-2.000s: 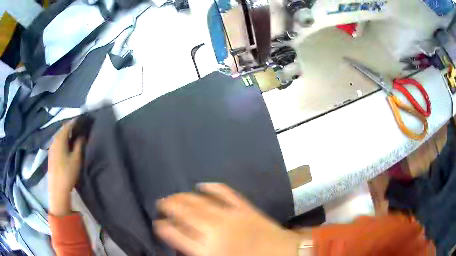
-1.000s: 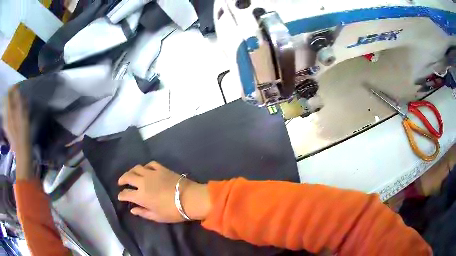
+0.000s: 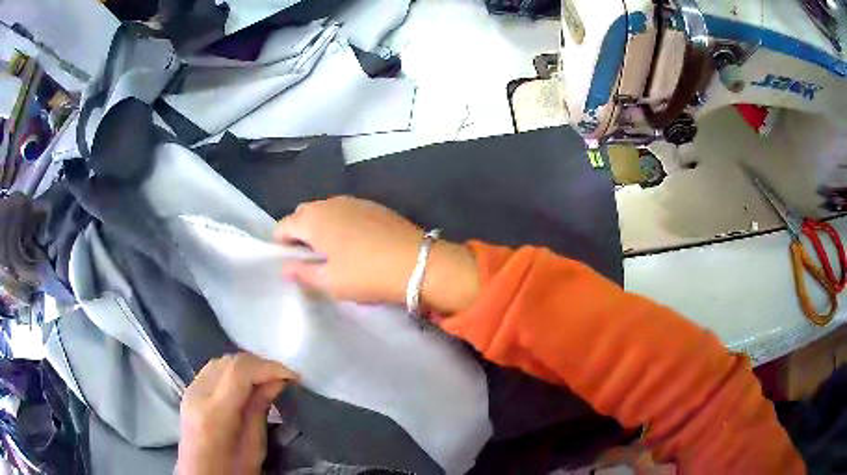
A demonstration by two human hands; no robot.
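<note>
A light grey panel lies slantwise over a dark grey panel. My right hand is on the light panel's upper edge, thumb and fingers pinched on it. My left hand is at the light panel's lower left edge, thumb and fingertips closed on the cloth there. The dark panel's top right corner lies at the needle area of the sewing machine; the needle itself cannot be made out.
Scissors with red and orange handles lie on the machine table at the right. Heaped grey and dark cut pieces fill the left side. More pale pieces lie at the back.
My left hand has come from the far left pile to the front. The light panel now lies over the dark one, with my right hand on it. The view has shifted left.
</note>
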